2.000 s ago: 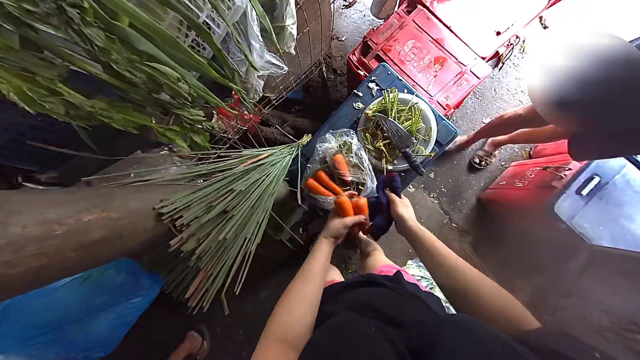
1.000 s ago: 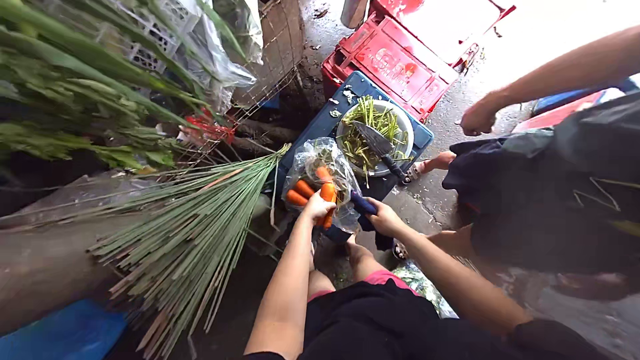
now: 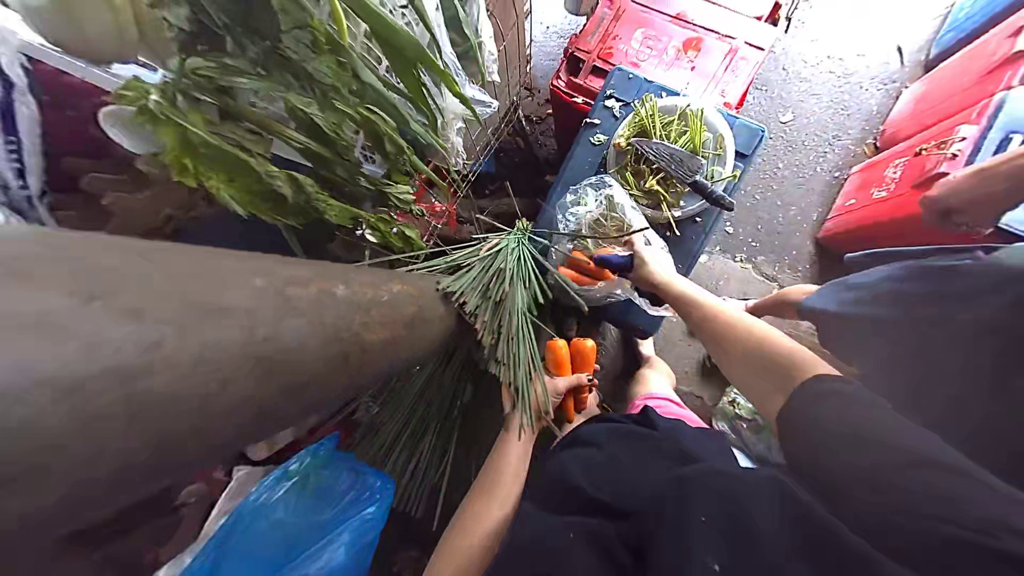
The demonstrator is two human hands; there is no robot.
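Two orange carrots (image 3: 570, 372) stand upright side by side in my left hand (image 3: 560, 388), beneath the hanging ends of a bundle of thin green stalks (image 3: 512, 296). My right hand (image 3: 650, 262) is closed around a dark blue object (image 3: 614, 262), perhaps an eggplant or a handle, at the edge of a clear plastic bag (image 3: 596, 204). More carrots (image 3: 586, 269) lie in or under that bag on the blue table (image 3: 572, 168). Beyond it, a large knife (image 3: 676, 164) rests across a white bowl (image 3: 724, 144) of cut green stems (image 3: 660, 124).
A thick brown pole (image 3: 240, 312) crosses the left side above a blue plastic bag (image 3: 300, 512). Leafy greens (image 3: 296, 136) fill the upper left. Red crates (image 3: 664, 48) stand behind the table, and a red cooler box (image 3: 912, 184) at right, near another person's hand (image 3: 972, 196).
My left hand has moved away from the plastic bag toward my body with carrots in it. My right hand has moved to the bag's edge. The view has shifted.
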